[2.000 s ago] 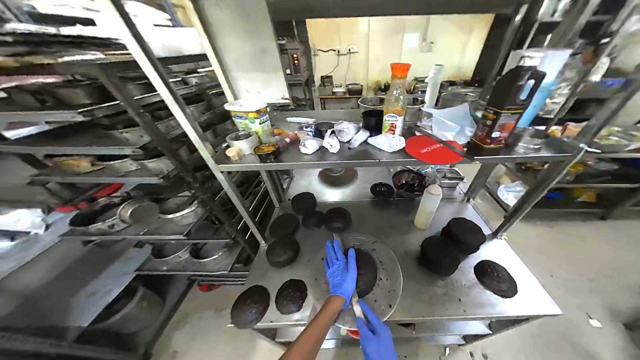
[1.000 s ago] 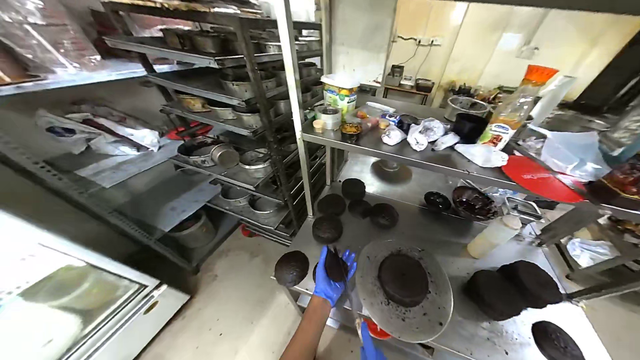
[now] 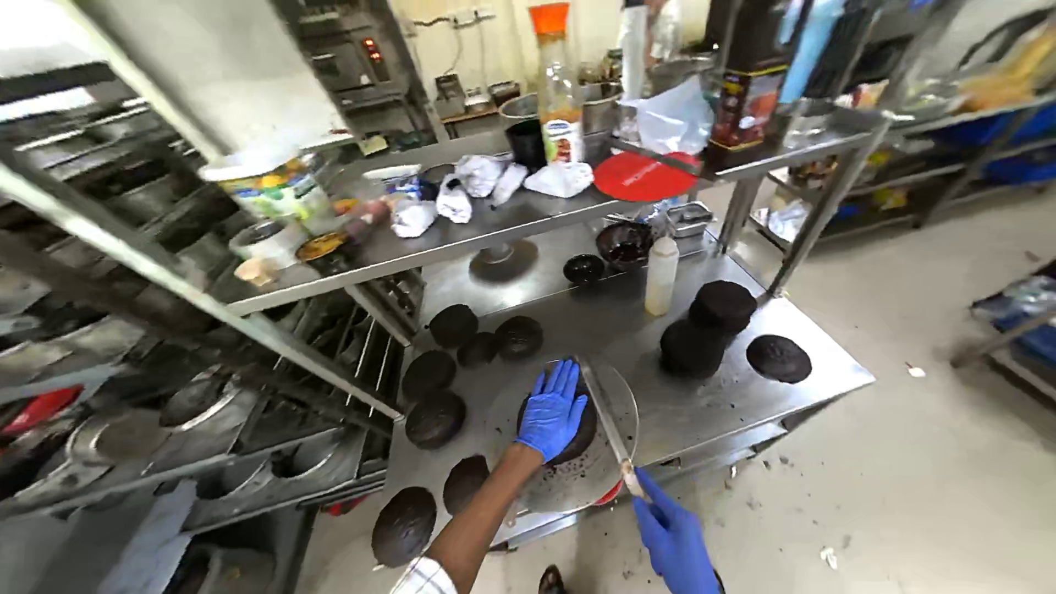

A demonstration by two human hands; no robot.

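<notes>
My left hand [image 3: 554,412], in a blue glove, lies flat with fingers spread on top of a dark chocolate cake layer [image 3: 582,436]. That layer rests on a round metal turntable [image 3: 619,392] strewn with crumbs. My gloved right hand [image 3: 670,528] grips the handle of a long knife [image 3: 606,412], whose blade lies along the cake's right side. More dark cake layers [image 3: 436,419] are at the left of the steel table. A stack of thick layers [image 3: 693,348] and a single thin layer [image 3: 779,359] sit at the right.
A squeeze bottle [image 3: 662,276] stands behind the turntable near a bowl of dark glaze [image 3: 624,243]. Above the table's back runs a steel shelf [image 3: 462,239] holding a tub [image 3: 272,186], an orange-capped bottle [image 3: 559,91] and a red disc [image 3: 646,176]. A rack of pans [image 3: 124,433] borders the left.
My left hand has moved from a dark layer at the table's left edge to the cake on the turntable. The knife is now beside that cake. The view has swung right.
</notes>
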